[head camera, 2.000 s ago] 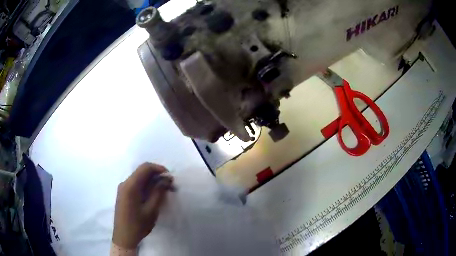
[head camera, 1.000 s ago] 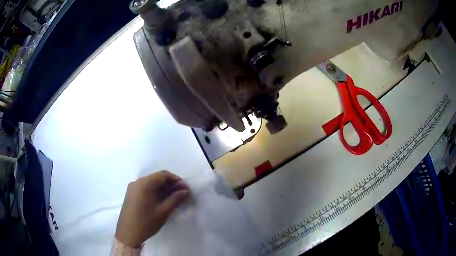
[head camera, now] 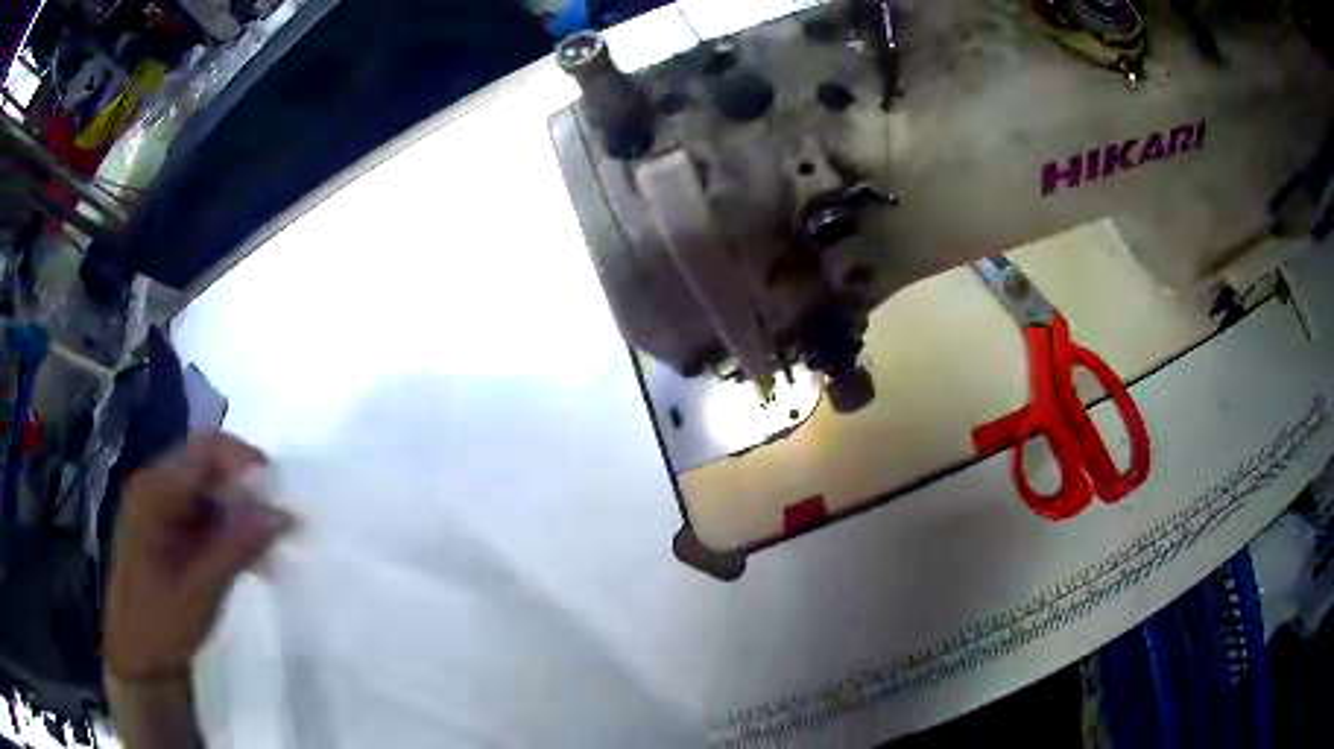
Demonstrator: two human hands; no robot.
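Observation:
My left hand is at the left of the table, slightly blurred, with thumb and fingers pinched on the edge of a thin white sheet. The sheet spreads over the white tabletop to the hand's right, and its borders blend into the table. My right hand is not in view. Fabric shears with red-orange handles lie across the front edge of the machine bed, blades pointing under the machine arm.
The HIKARI sewing machine head stands over the lit needle plate. A printed ruler runs along the front edge. Navy fabric lies at the back and at the left edge. A blue basket is below at lower right.
My left hand has moved left, away from the machine bed, drawing the white sheet with it. The sheet has come off the bed's front left corner. The camera view has also shifted.

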